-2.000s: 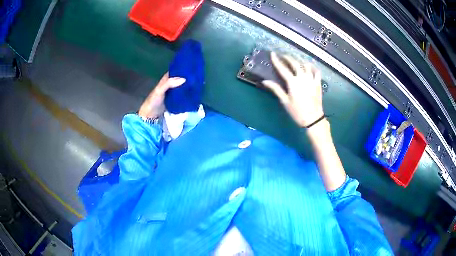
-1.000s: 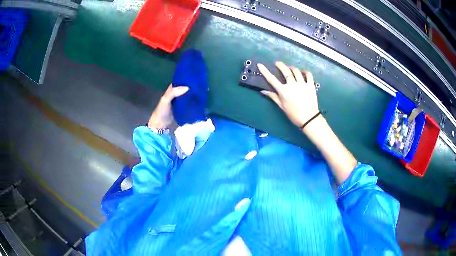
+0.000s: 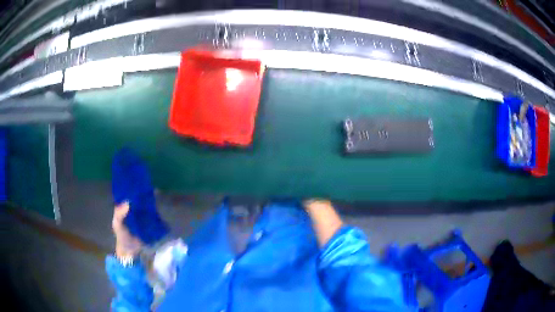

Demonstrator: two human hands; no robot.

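My left hand [image 3: 123, 228] holds a dark blue cloth or cap [image 3: 137, 192] at the left, in front of the bench edge. A white cloth-like piece [image 3: 169, 262] hangs just below it. The dark grey oblong metal module [image 3: 389, 136] lies flat on the green bench [image 3: 292, 164], right of centre, and no hand touches it. My right hand [image 3: 316, 206] is low by the bench's near edge, mostly hidden against the blue smock; only the wrist side shows, and its fingers cannot be seen. The picture is blurred.
A red bin [image 3: 219, 100] sits on the bench left of centre. A blue parts bin [image 3: 517, 137] with small pieces stands at the right, against a second red bin [image 3: 541, 143]. Metal rails [image 3: 365, 46] run behind. A blue stool [image 3: 453, 274] and a dark shape [image 3: 514, 274] are at lower right.
My right hand has let go of the module and moved back to my body. My left hand has moved left with the blue cloth. The view has turned, and more rail and the stool show.
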